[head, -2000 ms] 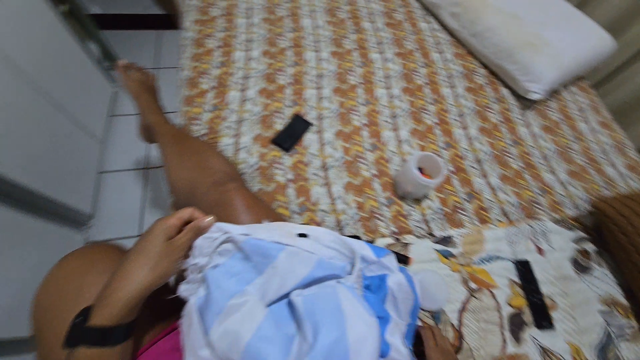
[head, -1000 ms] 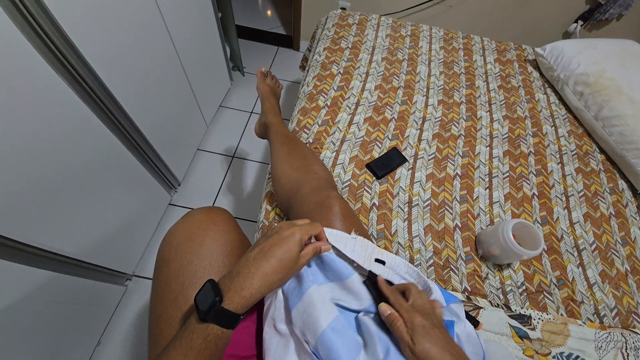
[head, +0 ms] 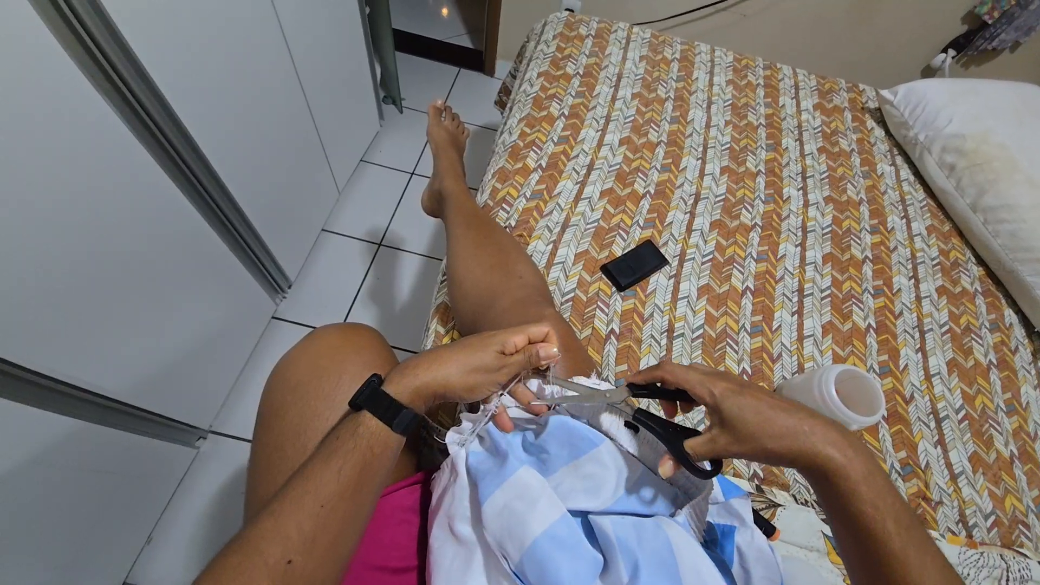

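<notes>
My right hand [head: 731, 418] grips the black handles of a pair of scissors [head: 605, 396], their metal blades parted and pointing left. The blades lie by the frayed edge of a light blue and white cloth [head: 561, 504] spread over my lap. My left hand [head: 496, 370], with a black watch [head: 384, 405] at its wrist, pinches loose threads [head: 520, 380] at that edge, close to the blade tips. Some of the cloth is bunched beneath both hands.
On the patterned bedspread [head: 731, 203] lie a black phone-like device [head: 634, 265] and a translucent white plastic jar [head: 837, 396]. A white pillow [head: 975, 171] rests at the right. Sliding wardrobe doors [head: 138, 211] stand at the left beside the tiled floor [head: 357, 260].
The scissors have swung from over the cloth to beside the left fingers, and their blades have opened. My left hand has lifted the edge threads.
</notes>
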